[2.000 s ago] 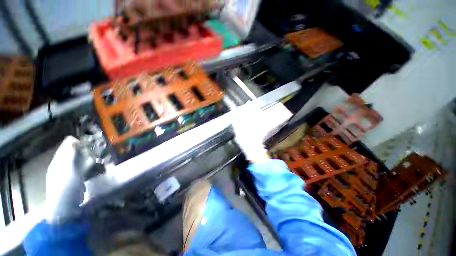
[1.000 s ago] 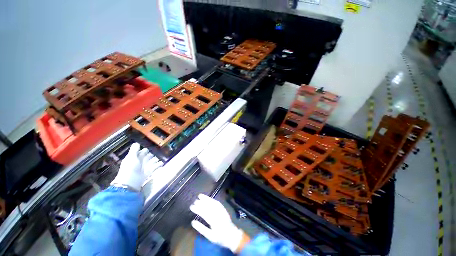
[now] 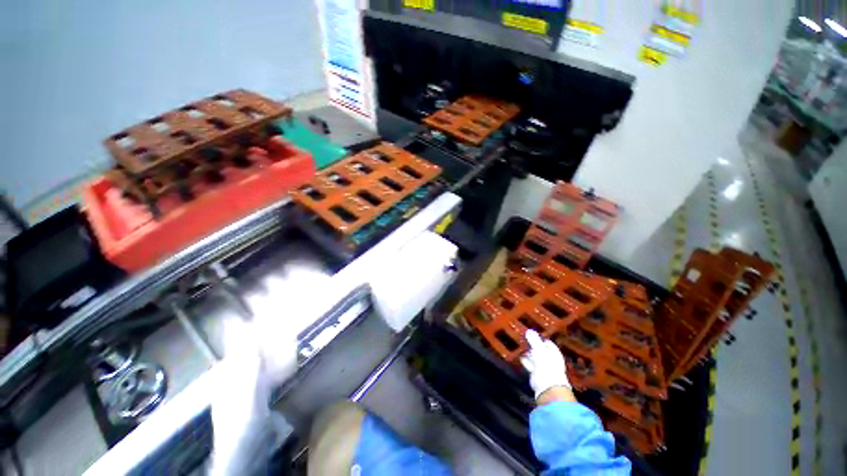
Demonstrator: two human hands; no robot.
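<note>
My right hand [image 3: 545, 365], in a white glove, is at the near edge of the top orange fixture plate [image 3: 541, 303] in the black tote [image 3: 483, 395]. Its fingertips lie over the plate's edge; whether they grip it is hidden. A bright, blurred white shape, apparently my left hand [image 3: 243, 404], is over the conveyor's near rail; its fingers cannot be made out. An orange fixture plate [image 3: 367, 191] with dark windows sits over green boards on a dark pallet on the conveyor. Several more orange plates lie heaped in the tote, some leaning at its right side.
A red bin [image 3: 200, 223] behind the conveyor bears an orange plate. A black tray [image 3: 51, 260] is at far left. A white box [image 3: 413, 279] is fixed beside the near rail [image 3: 167, 428]. Another orange-topped pallet [image 3: 472, 118] is at the black machine opening. A handwheel [image 3: 136, 390] shows inside the conveyor.
My right hand has moved right from beside the conveyor to the tote's top plate. My left hand has moved down, away from the covered pallet. That pallet sits slightly further along toward the machine.
</note>
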